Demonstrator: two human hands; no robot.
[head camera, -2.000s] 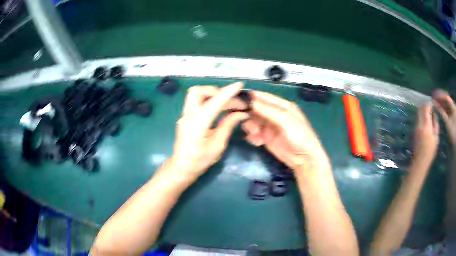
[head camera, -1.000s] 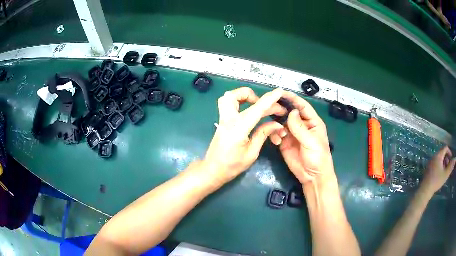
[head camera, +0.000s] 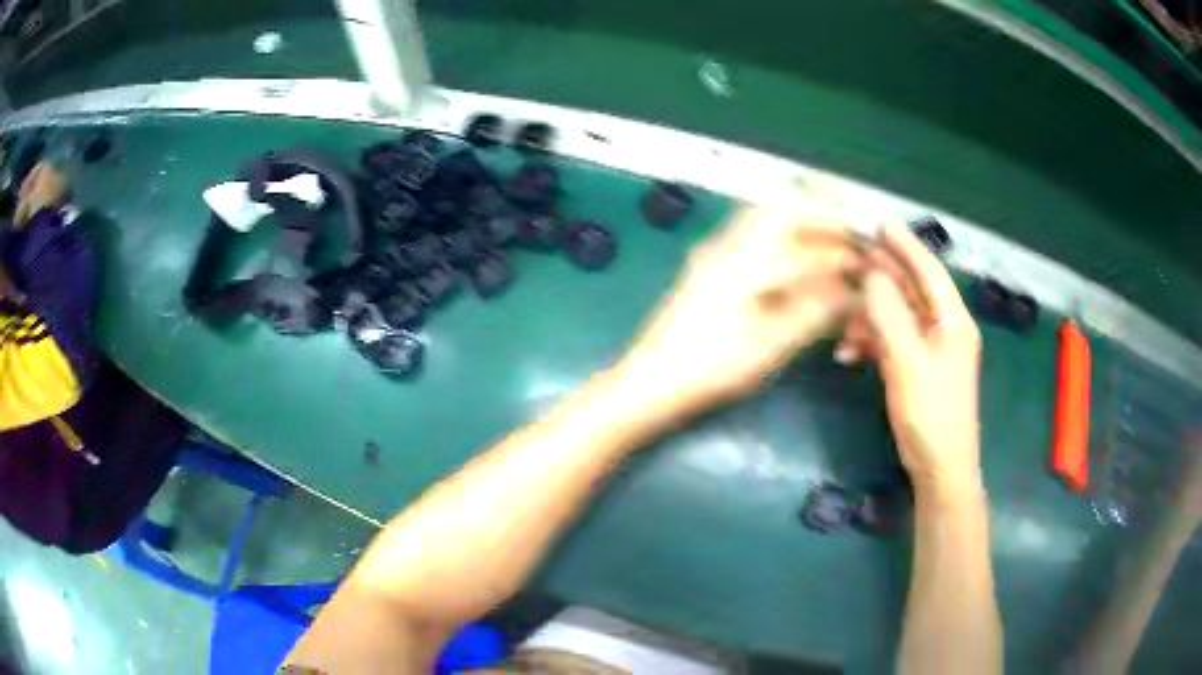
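Observation:
My left hand and my right hand meet right of centre, above the green bench and near the rail. Both are blurred. Their fingertips close around a small dark piece, seemingly a black housing, mostly hidden by the fingers. A loose pile of black square housings lies left of my hands. Single housings lie at its right, and a few sit on or beside the pale rail. A housing lies below my hands, with another dark one next to it, partly beside my right forearm.
A black head strap with white tags lies left of the pile. An orange-handled tool and a blurred clear tray lie right, near another person's forearm. A person in dark clothing sits far left by a blue stool.
The view has swung left, so bench items appear further right. The neighbour's hand at the right has left the picture, and the seated person at the left shows more. My hands stay together.

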